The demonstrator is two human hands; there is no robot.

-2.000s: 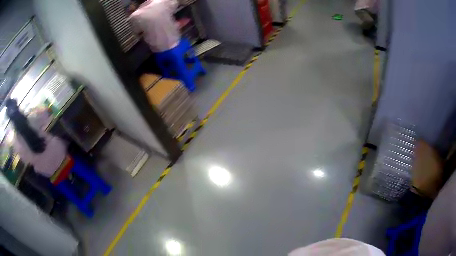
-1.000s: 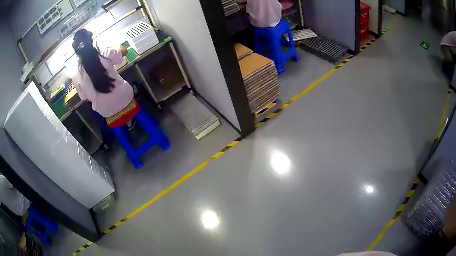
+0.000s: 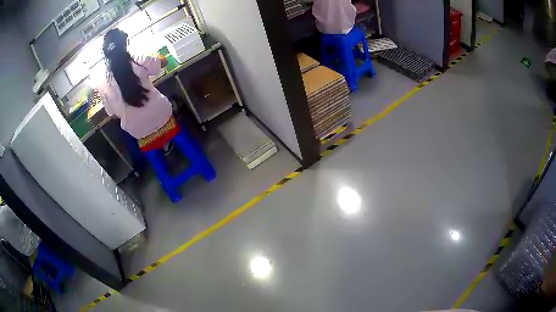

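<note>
Neither of my hands can be made out in view. A pale pink edge of cloth shows at the bottom right rim. Nearest in front of me is the grey floor with bright lamp reflections and yellow-black aisle tape. Across it, a person in pink sits with their back to me on a blue stool with a red seat top, at a brightly lit bench. A white slotted basket stands on that bench's green mat.
A tall white stack stands beside the left partition. Piled cardboard sheets stand behind the middle partition. Another person sits on a blue stool. Shiny stacked trays are at the right edge. A flat pale stack lies on the floor.
My view has swung left from the aisle towards the booths, then slightly back, so the booths now sit further right than at first. The seated person's bench has come into fuller, sharper view.
</note>
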